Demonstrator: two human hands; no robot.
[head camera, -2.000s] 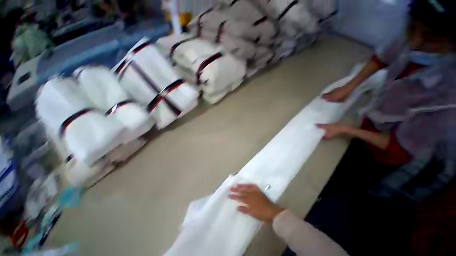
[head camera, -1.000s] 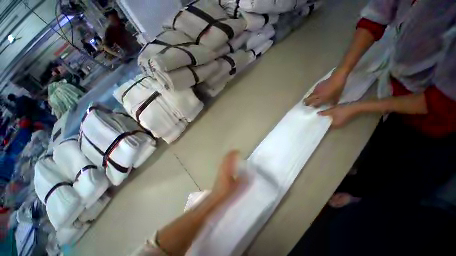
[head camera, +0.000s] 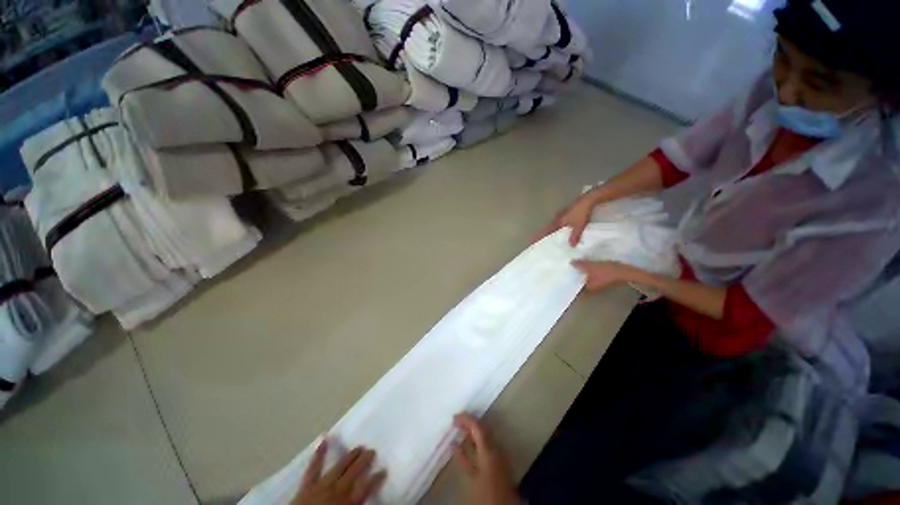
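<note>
A long white curtain panel (head camera: 449, 350), folded into a narrow strip, runs diagonally across the table from the bottom edge up to another person's hands. My left hand (head camera: 340, 480) lies on the panel near the bottom edge, palm down with fingers spread. My right hand (head camera: 481, 459) is at the panel's right edge, fingers apart and slightly bent, touching the cloth's side. Both hands are cut off by the bottom of the picture. The panel's near end is out of view.
Another person (head camera: 750, 227) stands at the right, both hands holding the bunched far part of the panel. Strapped rolled bundles (head camera: 187, 99) are stacked along the far side of the beige table (head camera: 266, 325). A pale wall panel (head camera: 661, 49) stands behind the table's far end.
My left hand has come down from its blurred reach onto the cloth, and my right hand is back in view. The other person's hands have moved left and the cloth there is bunched.
</note>
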